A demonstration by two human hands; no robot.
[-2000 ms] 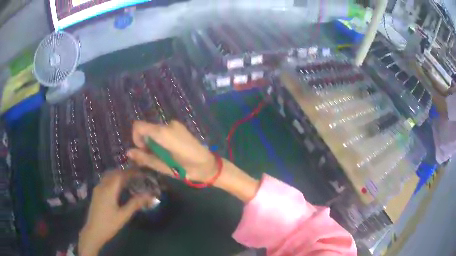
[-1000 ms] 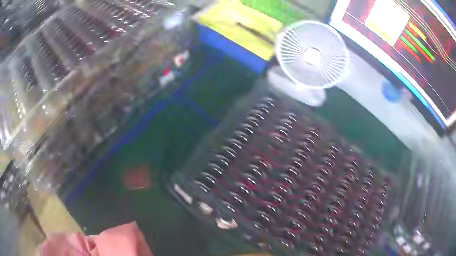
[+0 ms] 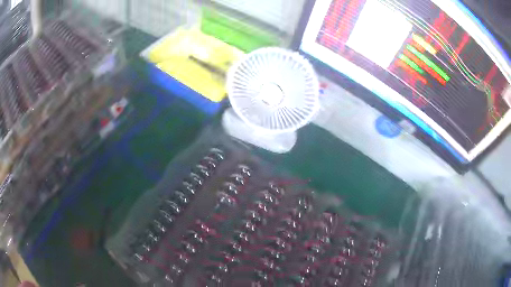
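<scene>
A clear blister tray (image 3: 126, 255) lies on the green mat at the lower middle. Its rows of pockets hold small dark round parts with shiny rims (image 3: 246, 224), with thin red wires loose across them. The bottom of the tray is cut off by the picture's edge. Neither hand can be made out. A tiny pinkish sliver shows at the bottom left edge, and I cannot tell whether it is skin or sleeve. The picture is blurred.
A white desk fan (image 3: 273, 92) stands behind the tray, beside a blue bin with yellow contents (image 3: 196, 64). A monitor (image 3: 392, 120) with coloured curves is at rear right. Stacked trays (image 3: 61, 123) stand left, clear trays (image 3: 442, 235) lower right. A brown square (image 3: 84, 240) lies on the mat.
Both hands and the green pen, seen two seconds ago, are out of view. The view has swung, and since one second ago the tray, fan and monitor sit further left; the pink sleeve has nearly vanished.
</scene>
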